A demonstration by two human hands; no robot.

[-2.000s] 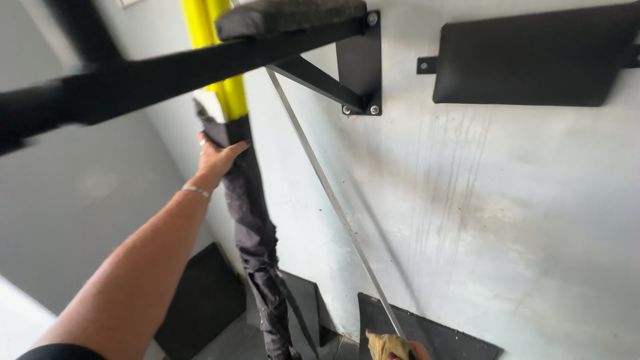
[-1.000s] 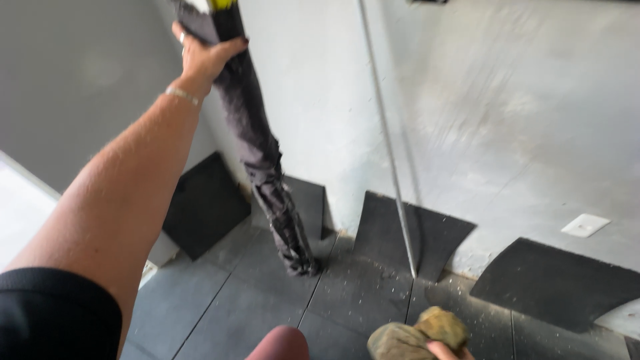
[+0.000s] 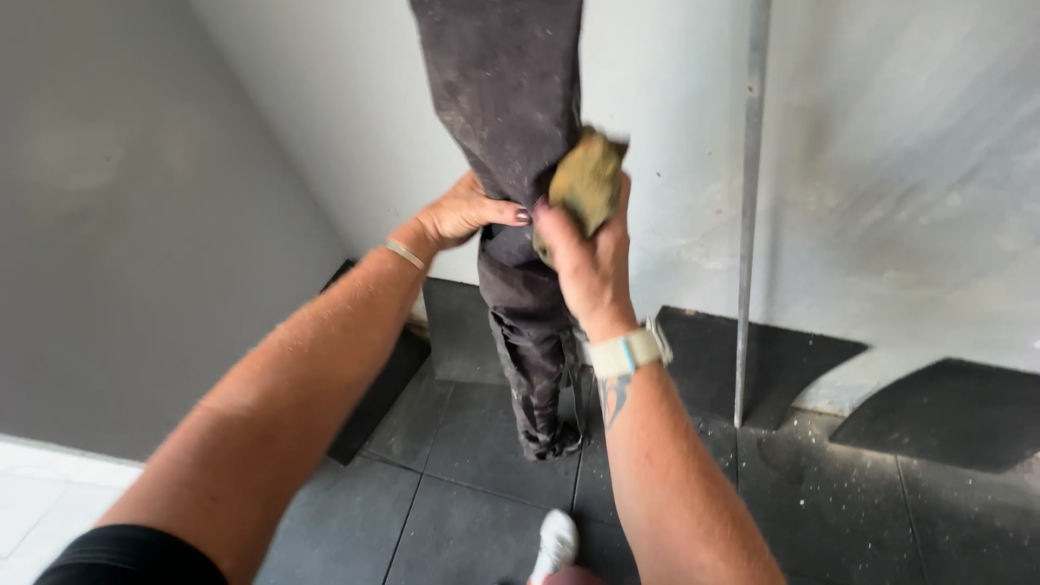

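A long, dark, dirt-marked fabric bundle, perhaps work trousers, [image 3: 516, 89] hangs upright before the wall, its crumpled lower end at the floor tiles. Around its middle my left hand [image 3: 467, 213] is closed, thumb across the front. My right hand [image 3: 591, 264] holds a bunched yellow-brown cloth or glove [image 3: 591, 180] and presses at the bundle's right side; some of its fingers are hidden behind the cloth. The two thumbs nearly meet on the fabric.
A thin metal rod [image 3: 748, 203] leans against the pale wall [image 3: 894, 162]. Dark loose tiles [image 3: 711, 357] stand along the wall base, one more [image 3: 959, 414] at right. White specks lie on the dark floor tiles [image 3: 487, 487]. My white shoe [image 3: 557, 540] is below.
My right hand has come up from low at the right to the bundle, still with the cloth. My left hand has moved lower on the bundle. The view has tilted down since the oldest frame.
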